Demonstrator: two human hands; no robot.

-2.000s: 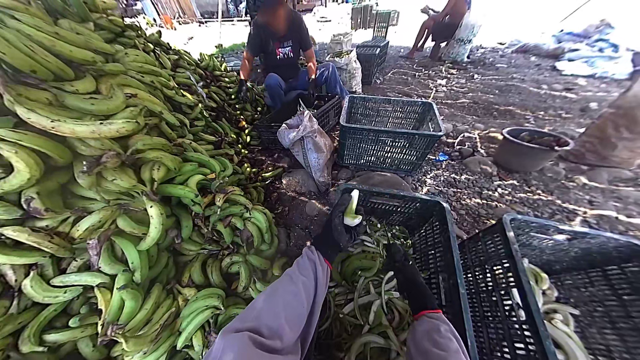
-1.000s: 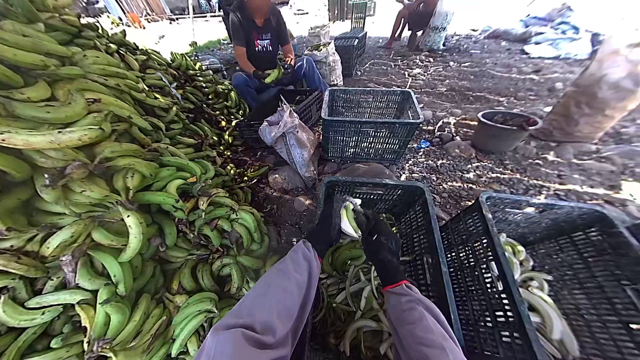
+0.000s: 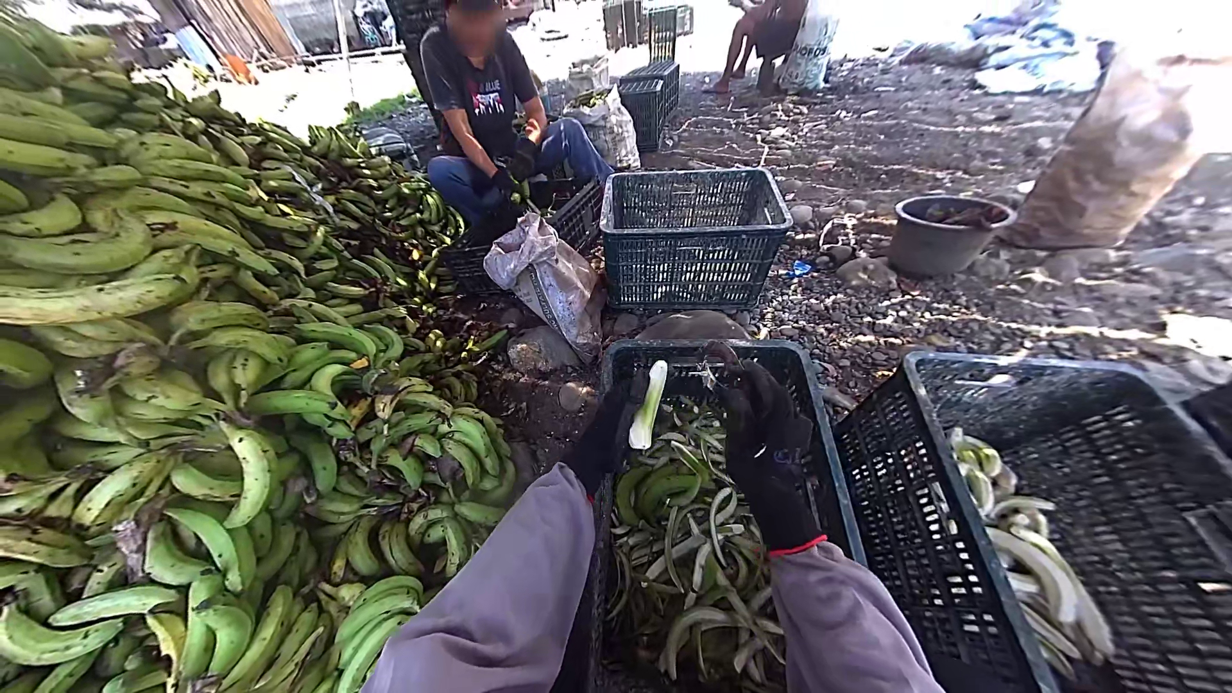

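Note:
My left hand (image 3: 611,423), in a black glove, grips a partly peeled green plantain (image 3: 649,404) with pale flesh showing. To its right, my right hand (image 3: 765,423), also black-gloved, has its fingers curled around a small dark tool (image 3: 722,354), whose kind I cannot make out. Both hands are over a dark plastic crate (image 3: 833,462) that holds green peel strips (image 3: 717,577) and some whole green plantains (image 3: 664,489). Peeled plantains (image 3: 1049,577) lie in another crate (image 3: 982,520) at the right. A large heap of green plantains (image 3: 250,472) fills the left side.
A person (image 3: 481,106) in black gloves sits ahead by a low crate. Nearby stand a crumpled sack (image 3: 549,279) and a dark crate (image 3: 698,236). Stones (image 3: 544,348) lie beside them. Farther right are a grey tub (image 3: 948,236) and a tall filled sack (image 3: 1107,164). Another person (image 3: 765,43) is farther back.
My right hand was low over the peels, then came up against the plantain; now it is a little apart from it. The person ahead has lowered their hands since one second ago.

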